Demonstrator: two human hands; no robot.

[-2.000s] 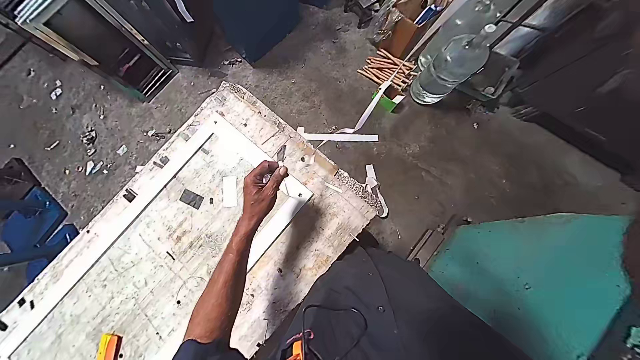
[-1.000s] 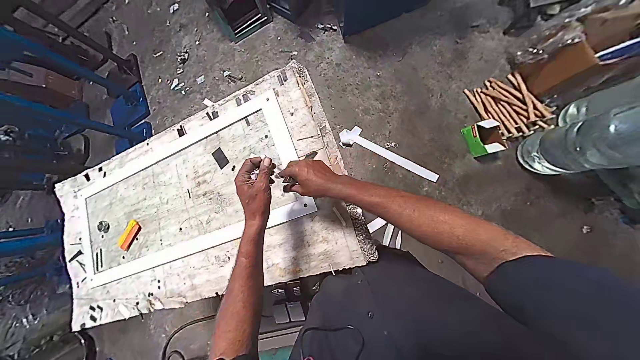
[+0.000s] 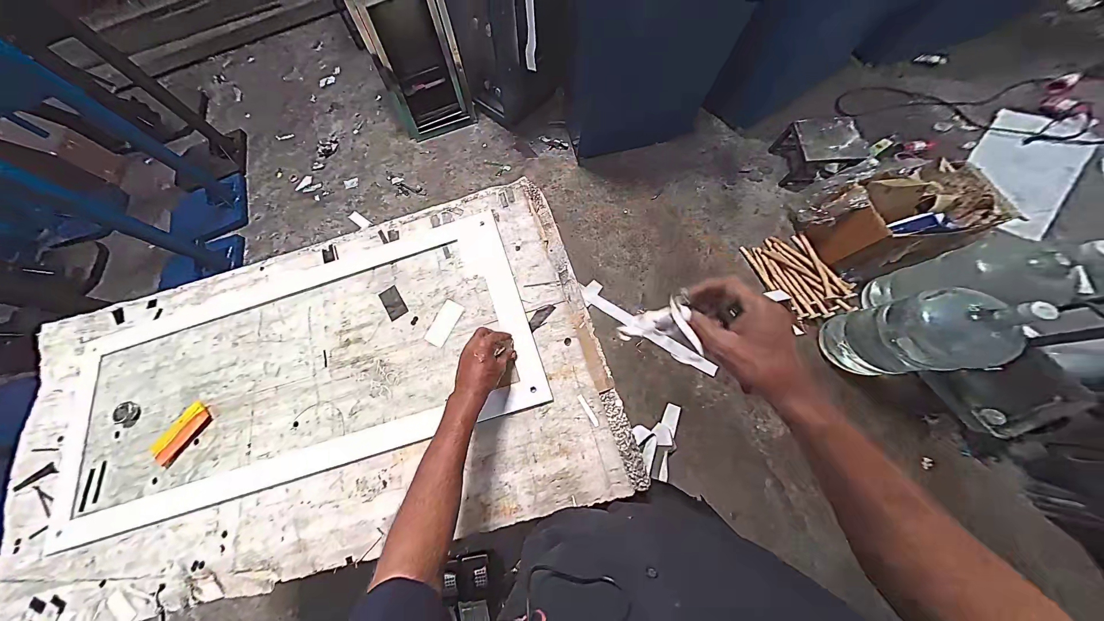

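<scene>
A white rectangular frame [image 3: 302,466] lies flat on a worn, pale-covered worktable [image 3: 535,470]. My left hand [image 3: 485,362] is over the frame's right end, its fingers closed around something small that I cannot make out. Out past the table's right edge is my right hand [image 3: 733,332], blurred, gripping a crumpled white strip [image 3: 681,326]. Inside the frame lie a small white rectangle [image 3: 444,323], a dark rectangle [image 3: 393,303], a yellow and orange block [image 3: 181,434] and a small dark round thing [image 3: 127,414]. A dark pointed piece [image 3: 542,317] rests right of the frame's end.
White strips [image 3: 660,440] lie on the floor by the table's right edge. Further right are a pile of brown sticks [image 3: 798,278], an open cardboard box [image 3: 888,216] and large clear plastic bottles [image 3: 931,328]. Blue metal stands [image 3: 203,216] are at the left, dark blue panels [image 3: 655,78] at the back.
My right hand, out of view two seconds ago and beside my left hand one second ago, has moved right, off the table, with a white strip in it. The view has shifted.
</scene>
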